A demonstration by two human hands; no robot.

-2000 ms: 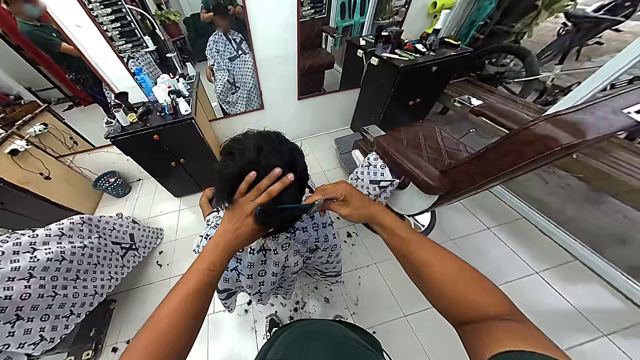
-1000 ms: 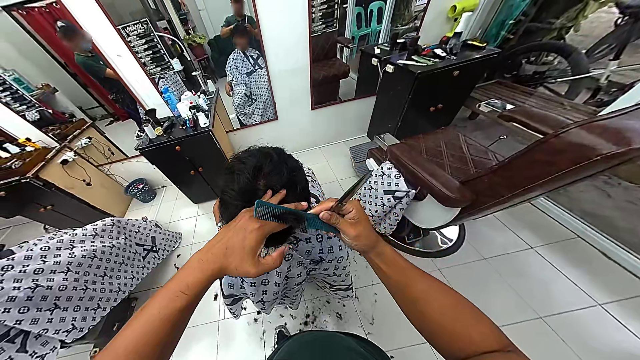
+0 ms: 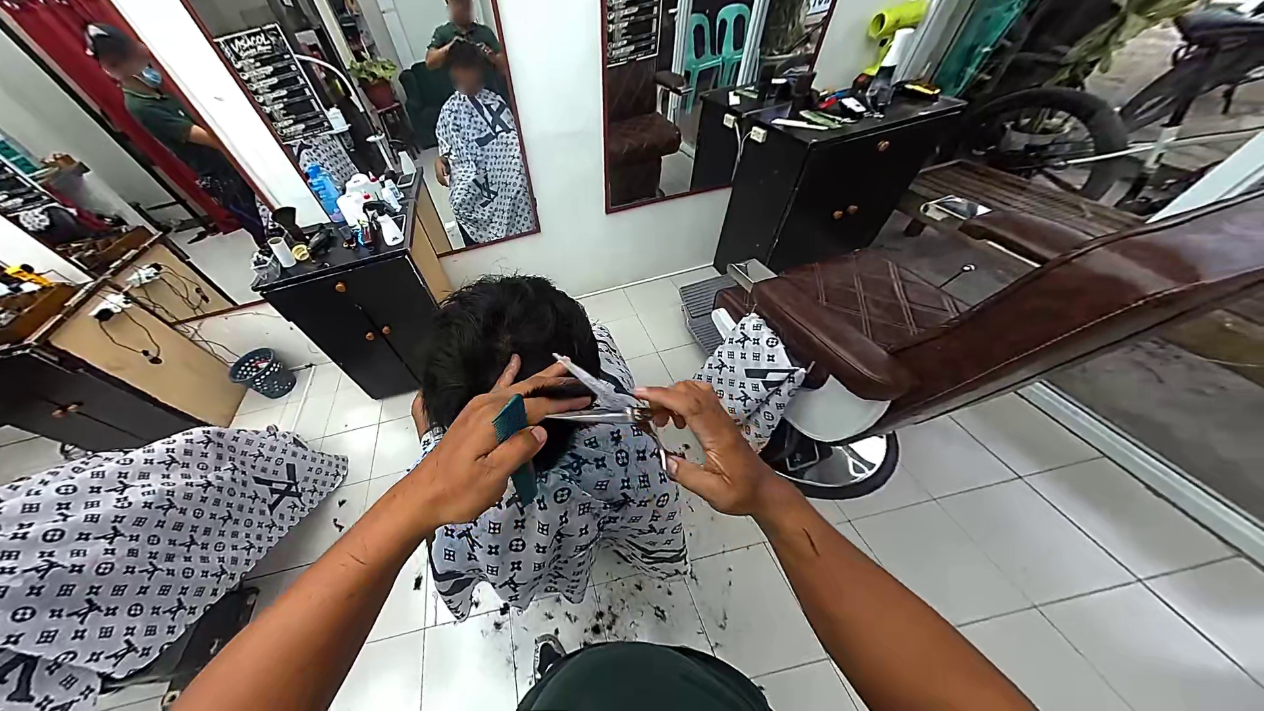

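Note:
A seated person's dark-haired head (image 3: 499,331) is before me, the body covered by a white patterned barber's cape (image 3: 553,533). My left hand (image 3: 484,444) lies at the right rear of the hair, a lock between its fingers, and also holds a dark green comb (image 3: 512,434) that points downward. In my right hand (image 3: 711,444) is a pair of metal hair scissors (image 3: 622,405), its handles around the fingers and thumb. The blades are spread, one above and one below the fingers of my left hand, close to the lock.
A brown leather barber chair (image 3: 849,306) stands at right. Black cabinets (image 3: 360,316) with bottles and tools line the mirrored wall. Another cape-covered shape (image 3: 148,533) is at left, a basket (image 3: 262,370) near the wall. Cut hair (image 3: 632,612) lies on the tiles.
The comb, held out between both hands a second ago, is now in my left hand alone and points down. The scissors in my right hand have swung to the left and their blades have spread.

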